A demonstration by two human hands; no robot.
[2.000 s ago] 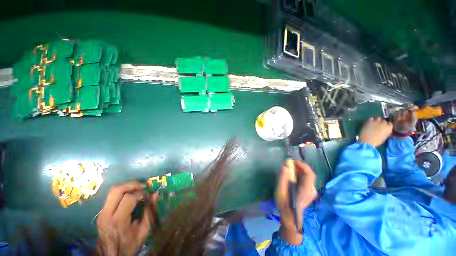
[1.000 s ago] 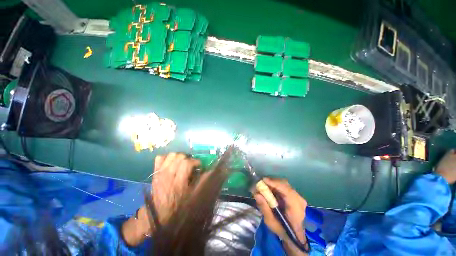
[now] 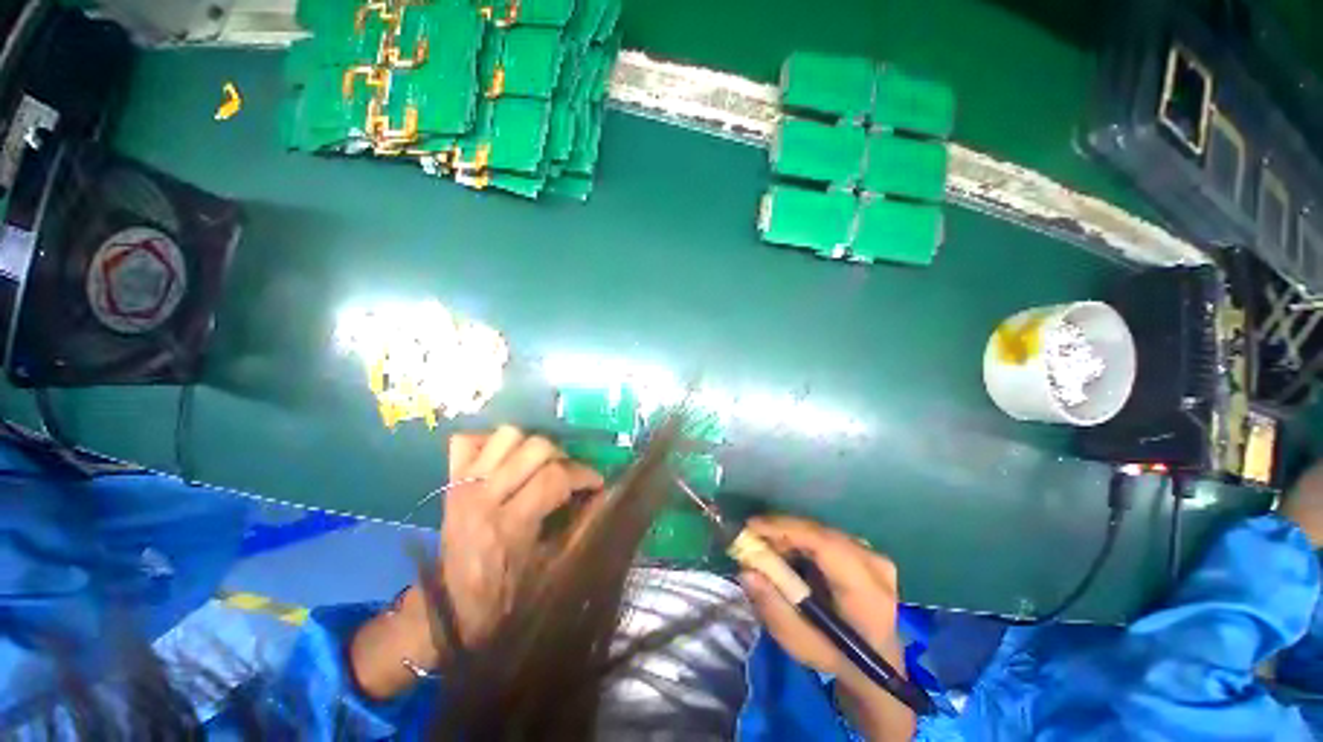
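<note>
My right hand [image 3: 827,594] holds a soldering iron [image 3: 772,565] with a tan grip and black handle. Its thin tip points up and left to the green circuit board panel [image 3: 689,476] in front of me. My left hand [image 3: 501,522] is at the panel's left side with fingers bent together; a thin line runs by it. What its fingertips hold cannot be made out. Dark hair hangs over the panel and hides its middle. A loose heap of orange flex circuits [image 3: 421,365], glaring white, lies beyond my left hand.
Stacked panels with orange strips [image 3: 435,87] lie far left, bare green panels [image 3: 856,160] far centre-right. A white cup [image 3: 1059,363] stands beside a black box [image 3: 1161,363] at right. A black fan [image 3: 131,276] stands left. Dark trays [image 3: 1233,131] are far right. Another person's blue sleeve [image 3: 1204,623] is at right.
The view has swung right-to-left since the oldest frame, bringing the fan into view. The right hand has moved from near the cup to the panel, with the iron still held.
</note>
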